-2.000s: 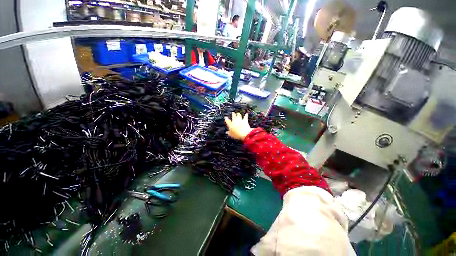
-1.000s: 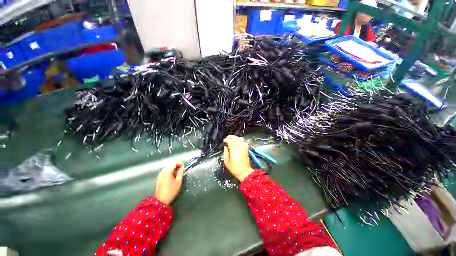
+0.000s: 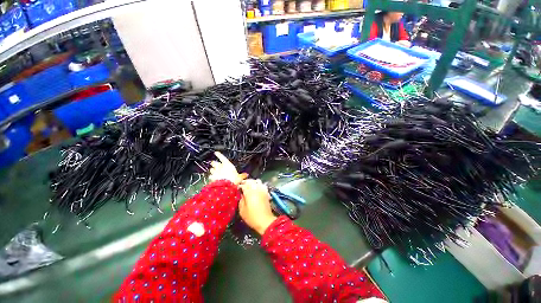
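My left hand (image 3: 225,170) reaches to the front edge of the large black cable heap (image 3: 237,118), its index finger extended; whether it holds a cable I cannot tell. My right hand (image 3: 255,204) is just right of it and nearly touches it, fingertips together near the left wrist; what is between them is hidden. Light-blue-handled pliers (image 3: 289,196) lie right of my right hand, with dark scissor-like loops beside them. Tiny dark and pale bits (image 3: 244,237) lie on the dark-green mat, partly covered by my right hand.
A right-hand cable pile (image 3: 421,171) has pale ends toward the middle. A crumpled clear bag (image 3: 26,251) lies far left. An open carton (image 3: 504,237) with purple contents is at lower right. Blue trays (image 3: 388,58) stand behind. A person in red (image 3: 388,29) is beyond them.
My left hand has moved forward and right from the mat to the heap's edge. My right hand has shifted slightly left and down. Earlier, my right hand was at the right-hand pile.
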